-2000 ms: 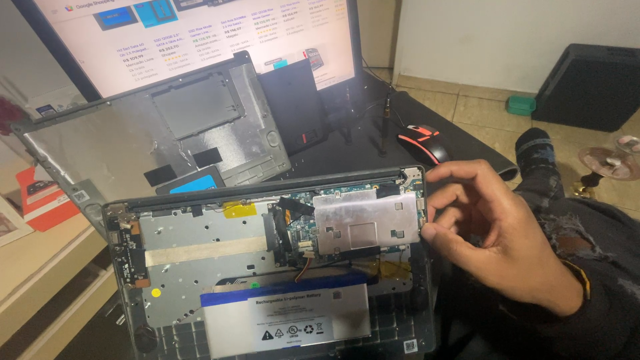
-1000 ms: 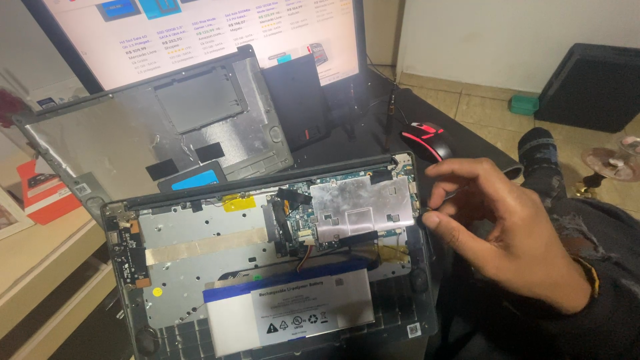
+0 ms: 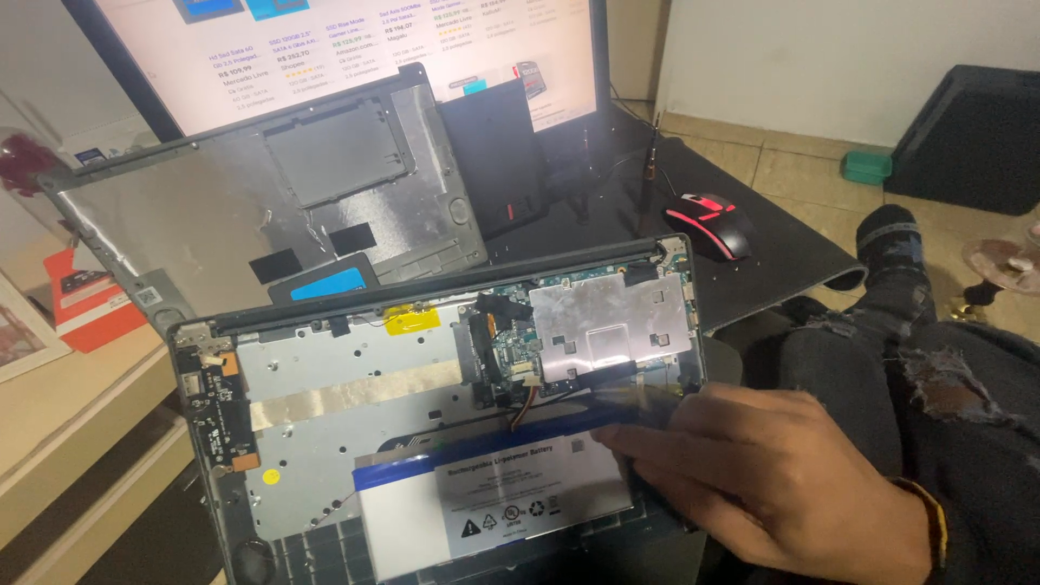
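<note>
An opened laptop chassis (image 3: 325,349) lies tilted across the lower middle, its inside exposed. A metal shield plate (image 3: 609,325) covers part of the circuit board at its right. Below it sits a white and blue lithium-polymer battery (image 3: 496,496), with thin wires (image 3: 524,406) running up to the board. My right hand (image 3: 756,471) reaches in from the right, a fingertip at the battery's upper right edge; whether it grips anything is unclear. My left hand is out of view. Behind the chassis rest the grey bottom cover (image 3: 195,211) and a blue-labelled 2.5-inch SSD (image 3: 325,280).
A lit monitor (image 3: 341,49) stands at the back. A dark flat case (image 3: 496,154) leans before it. A black and red mouse (image 3: 707,227) and a thin screwdriver (image 3: 652,150) are on the dark desk mat (image 3: 772,284). A red box (image 3: 101,301) lies left.
My right hand has moved from the chassis's right edge, beside the shield plate, down and left to the battery's upper right part.
</note>
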